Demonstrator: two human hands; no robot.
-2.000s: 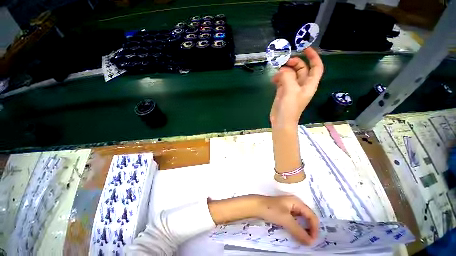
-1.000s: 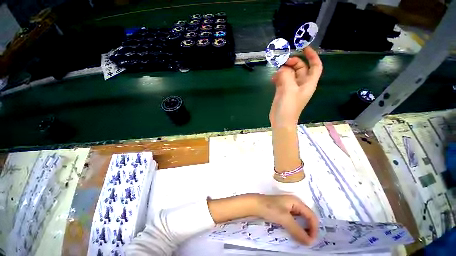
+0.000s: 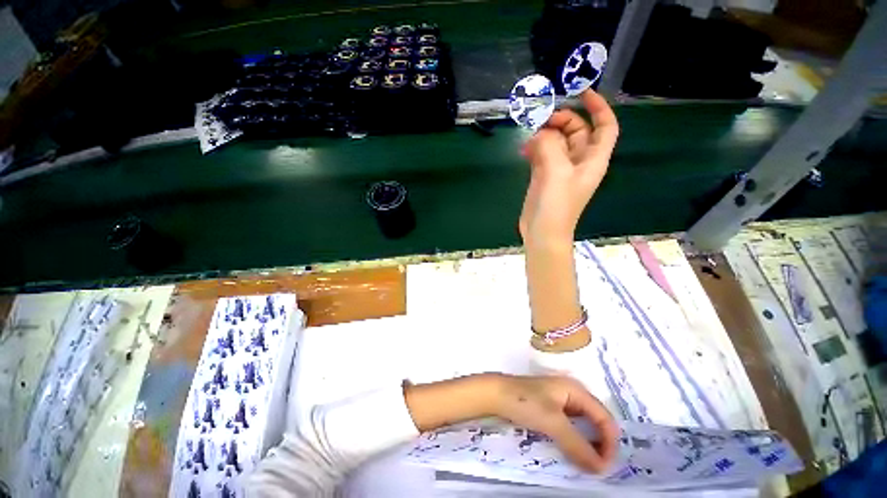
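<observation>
My right hand [image 3: 569,160] is raised over the conveyor with two round printed stickers at its fingertips. One sticker [image 3: 532,102] is at the left fingers, the other [image 3: 585,68] at the tip of an extended finger. My left hand [image 3: 564,418] is low over the bench, its thumb and finger curled together on a long printed sticker strip [image 3: 700,453]. The exact contact of its tips is hard to see. A black cylinder [image 3: 388,198] stands upright on the green belt, its dark round end up, left of my right hand and not touching it.
The green conveyor belt [image 3: 292,209] crosses beyond the bench, with another dark cylinder [image 3: 126,235] at left. A block of cylinders [image 3: 399,73] stands across it. A label stack [image 3: 233,389] lies left, backing strips [image 3: 661,340] and a pink strip [image 3: 655,267] right. A metal upright [image 3: 778,146] rises at right.
The bare cylinders have moved right along the belt. The labelled ones at right have travelled behind or past the upright. My right hand has shifted slightly left; my left hand has hardly moved.
</observation>
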